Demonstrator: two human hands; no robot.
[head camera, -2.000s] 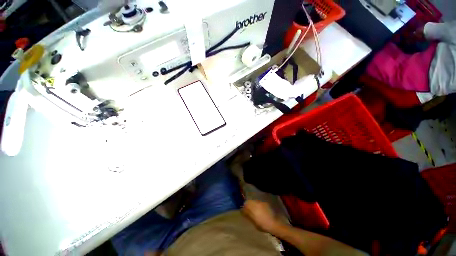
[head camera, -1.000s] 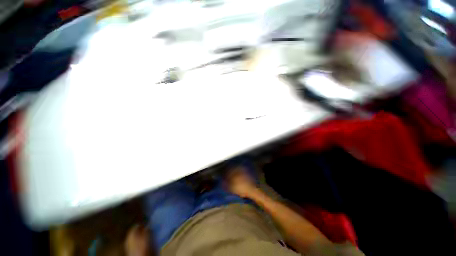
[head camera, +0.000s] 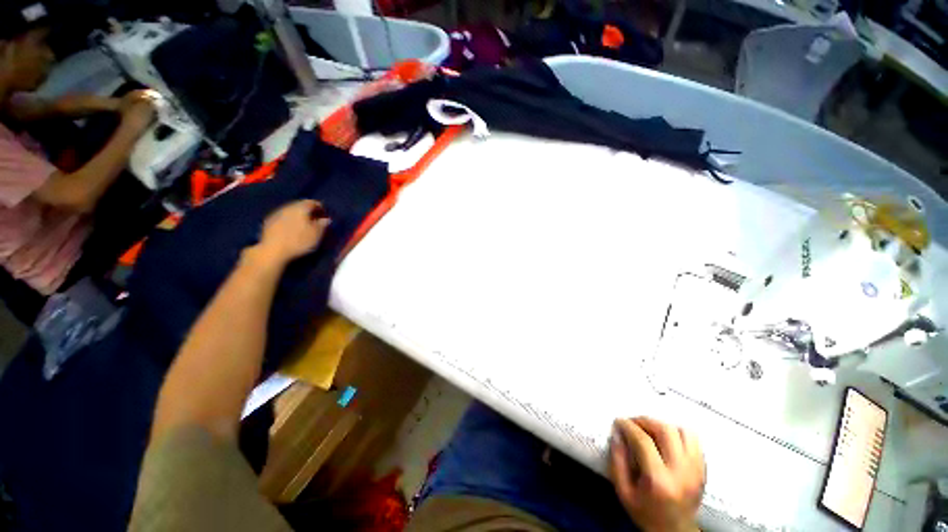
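Observation:
My left hand (head camera: 291, 231) reaches across to the dark cloth panels (head camera: 224, 234) piled at the table's left end. Its fingers are curled on the cloth near the pile's right side. My right hand (head camera: 657, 473) rests at the front edge of the white table (head camera: 499, 260), empty, fingers bent and slightly apart. The sewing machine head (head camera: 832, 286) is at the right, with its needle area (head camera: 754, 348) bare of cloth. More dark cloth (head camera: 541, 109) lies along the table's back edge.
A phone (head camera: 856, 457) lies on the table at lower right. A red-orange edge (head camera: 400, 182) runs beside the pile. A blue-grey trough (head camera: 665, 99) is behind the table. A person (head camera: 47, 197) works at another machine at far left. Cardboard (head camera: 307, 436) is below the table.
The view has swung left, from the machine and red basket to the dark pile. My left hand is now on the cloth; my right hand has moved from my lap to the table edge.

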